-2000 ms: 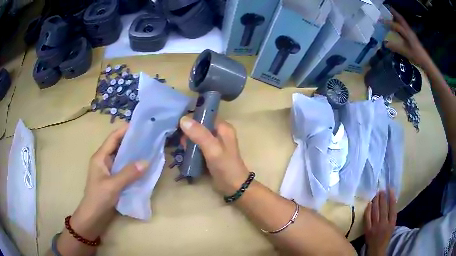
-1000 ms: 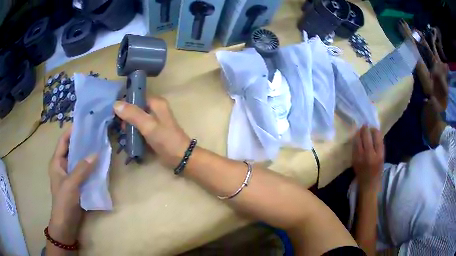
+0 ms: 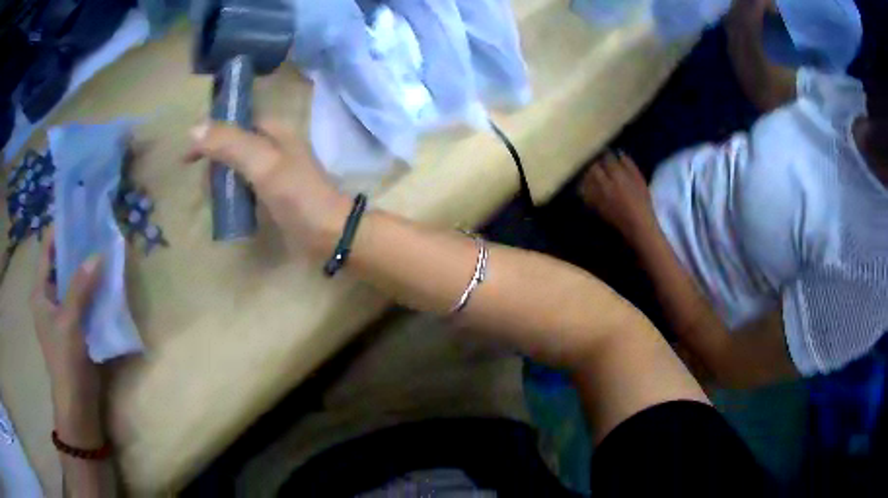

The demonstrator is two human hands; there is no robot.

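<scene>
My left hand [image 3: 68,302] is at the left, closed around the lower part of a translucent white pouch [image 3: 92,224] with a small dark hole. The pouch stands nearly upright in view and looks filled; its content is not visible. My right hand [image 3: 282,180] holds a dark grey handheld fan [image 3: 232,165] by its straight handle, with the thumb over the front. The fan head is at the top edge, partly cut off. The fan and the pouch are apart. The picture is blurred.
Small dark grey pieces [image 3: 31,190] lie behind and beside the pouch. White bags [image 3: 389,78] lie at the table's far side. A dark cord [image 3: 514,160] hangs over the table edge. A person in a light shirt [image 3: 750,214] sits at the right. Another white pouch is at the lower left.
The view has swung right and down, so the boxes have left the picture. The fan has moved away from the pouch. Both hands keep their hold. The neighbour's hand has left the bags.
</scene>
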